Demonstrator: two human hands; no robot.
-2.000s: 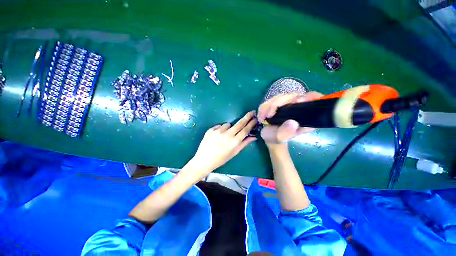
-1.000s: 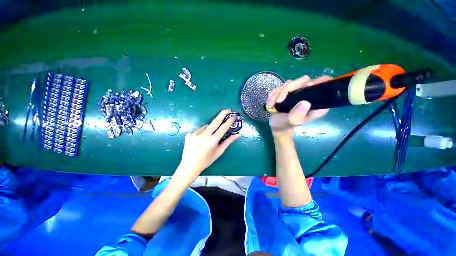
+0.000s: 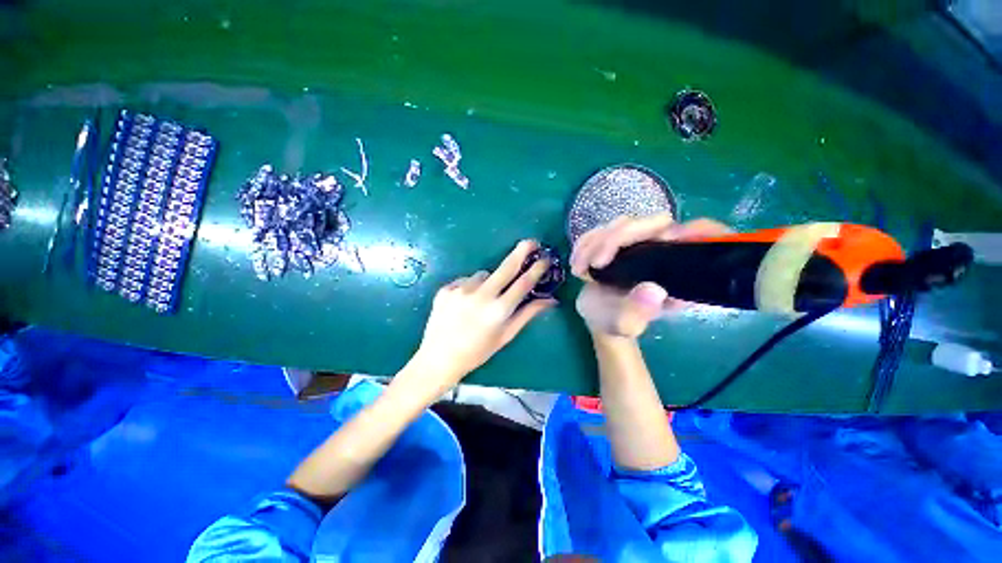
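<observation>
A dark round housing [image 3: 544, 275] lies on the green bench under the fingertips of my left hand [image 3: 472, 324], which grips its left side. My right hand [image 3: 626, 280] is closed around the orange and black electric screwdriver [image 3: 703, 273], which has a pale tape band and lies nearly level. The screwdriver's front end is just right of the housing; its bit cannot be made out. The round screw dish [image 3: 621, 196], full of grey speckled screws, sits just behind my right hand, its front edge partly hidden.
A loose silvery heap [image 3: 291, 220] lies left, with a few small pieces [image 3: 449, 161] apart. Further left is a blue-white board panel [image 3: 152, 209] beside dark strips. Another round unit [image 3: 693, 114] stands at the back. Dark strips [image 3: 892, 352] and a white bottle [image 3: 959, 359] lie right.
Since one second ago, the screwdriver and my right hand have moved from over the dish's right edge towards the housing. My left hand still holds the housing. The whole view has shifted slightly.
</observation>
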